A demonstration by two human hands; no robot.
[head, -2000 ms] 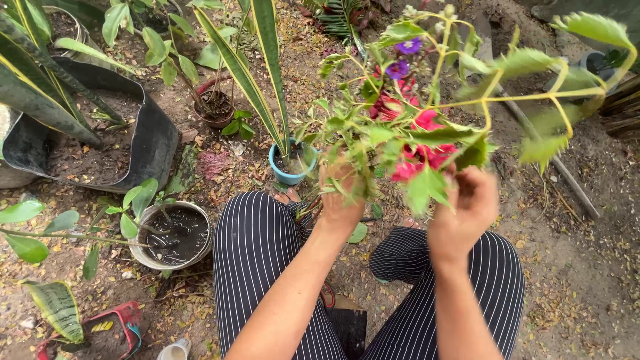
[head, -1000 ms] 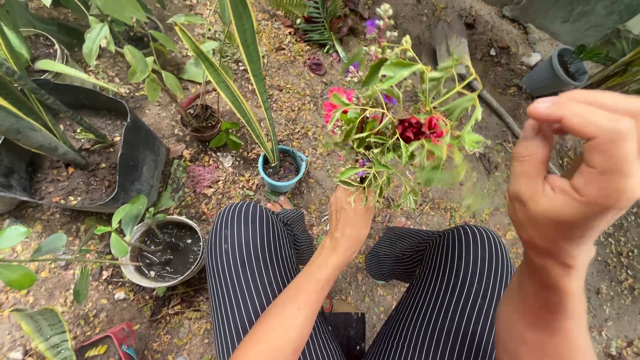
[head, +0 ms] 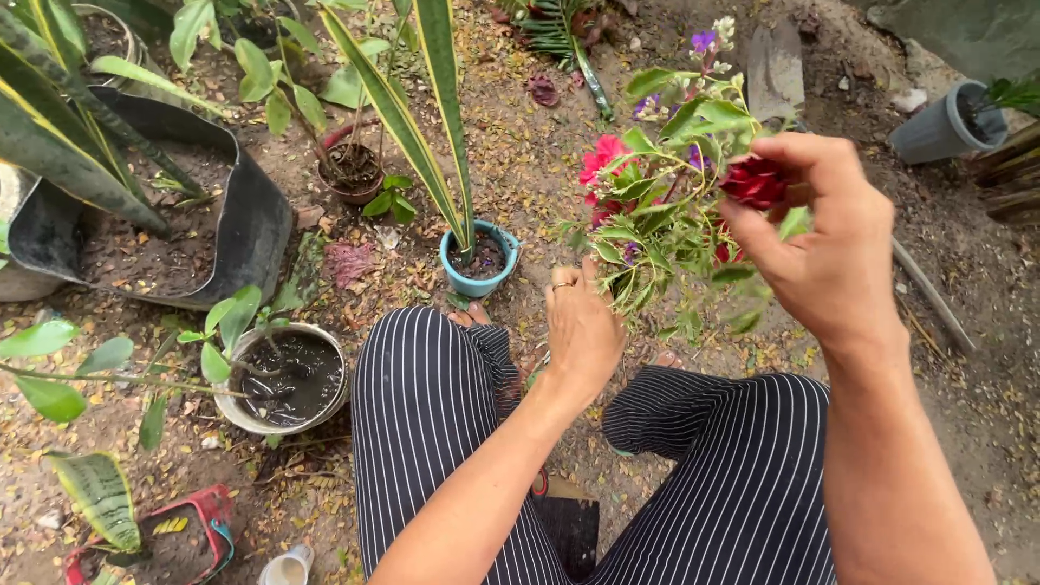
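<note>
My left hand, with a ring on one finger, is closed around the lower stems of a mixed bunch of flowers and leafy twigs. Pink blooms show on the bunch's left side, and small purple flowers stand at its top. At the bunch's right side, my right hand has its thumb and fingers around a dark red flower. Whether that flower's stem is among the others is hidden by leaves and fingers.
A small blue pot with a snake plant stands beyond my knees. Left are a large black planter, a round pot of dark wet contents and a broken red container. A trowel-like blade and a grey pot lie upper right.
My right hand has come from the far right to the bunch and taken the dark red flower between its fingers. My left hand keeps its hold on the stems.
</note>
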